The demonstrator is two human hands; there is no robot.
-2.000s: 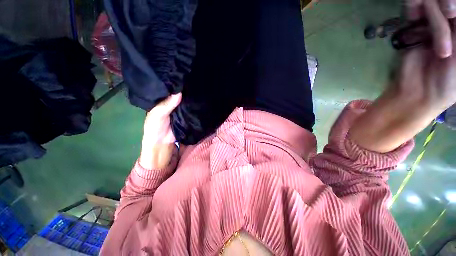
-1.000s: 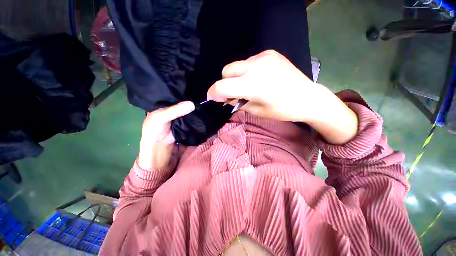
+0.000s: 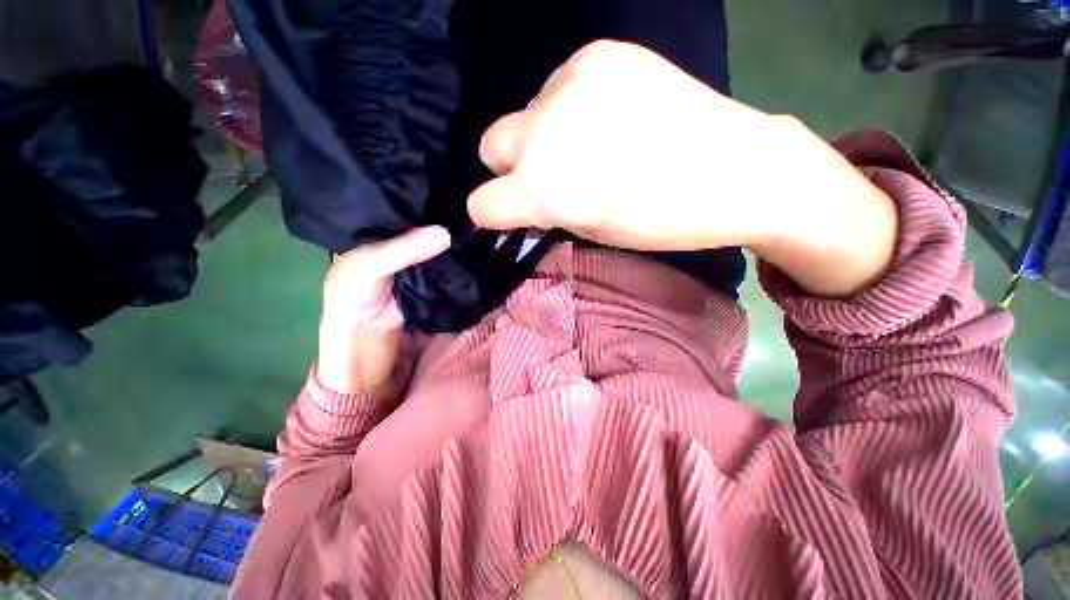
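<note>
The black garment (image 3: pixel 317 152) hangs over the left side of my lap, bluer and shinier than the black trousers. Its gathered section (image 3: pixel 381 94) runs down towards my left hand (image 3: pixel 366 299). My left hand grips the garment's edge, with the thumb on top pointing right. My right hand (image 3: pixel 634 158) is just to the right, its back to the camera and overexposed, fingers curled. Small silver blades of the thread snips (image 3: pixel 523 244) stick out below its fingers; the handles are hidden in the palm. Whether a thread is between the fingertips cannot be told.
A large black garment pile (image 3: pixel 94 211) hangs at the left. A red plastic-lined bin (image 3: pixel 225 82) stands behind the garment. Blue crates (image 3: pixel 182 537) are at the lower left. A dark chair or stand leg (image 3: pixel 986 47) is at the upper right over the green floor.
My right hand came in from the upper right to the garment edge, then moved slightly up. The snips' blades now show spread below its fingers. My left hand keeps its grip.
</note>
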